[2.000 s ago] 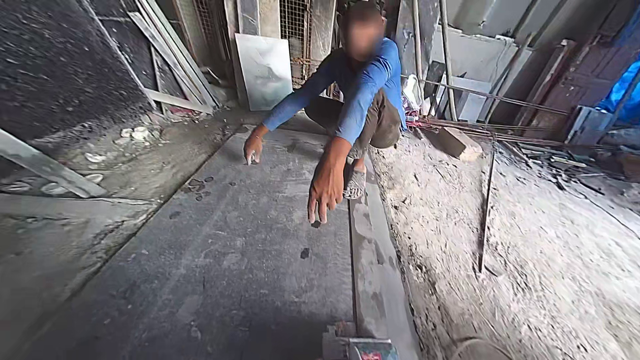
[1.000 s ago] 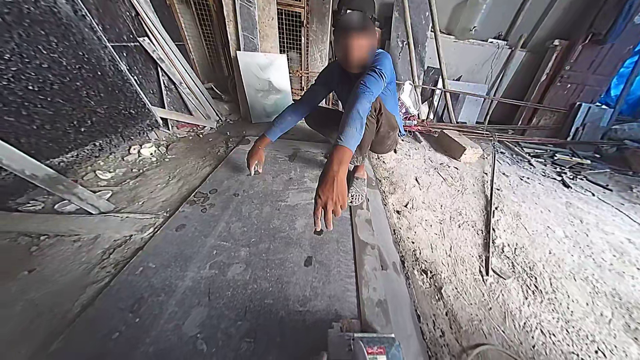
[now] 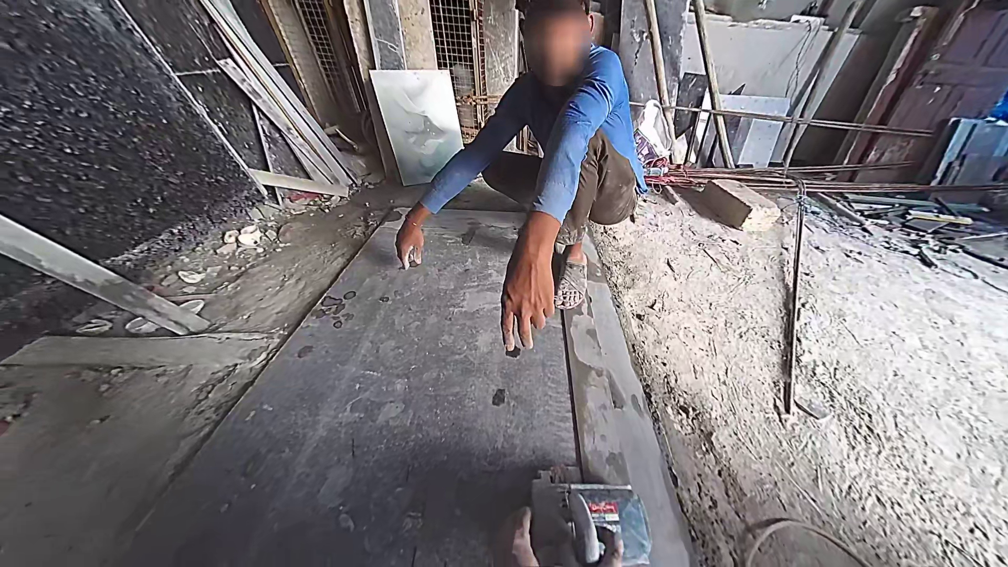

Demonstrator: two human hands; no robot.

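Observation:
At the bottom edge, a handheld power cutter (image 3: 630, 512) sits over the dark straight line along the right part of a grey stone slab (image 3: 441, 394). The fingers of my right hand (image 3: 610, 546) wrap around its handle. Fingers that appear to be my left hand (image 3: 521, 537) are at the cutter's left side; their grip is partly cut off by the frame. The blade is hidden. Right of the line lies a narrow grey strip (image 3: 602, 394), with wet-looking patches on it.
A person in a blue shirt (image 3: 583, 102) squats at the slab's far end, one hand (image 3: 528, 295) and the other (image 3: 409, 242) lowered to its surface. Rough ground (image 3: 748, 331) with a thin rod (image 3: 794, 315) lies right. Planks (image 3: 102, 276) and rubble are left; a brick (image 3: 736, 205) lies behind.
The cutter shows more fully at the bottom, and my fingers have come into view on it. The other person stays squatting with both hands lowered to the slab.

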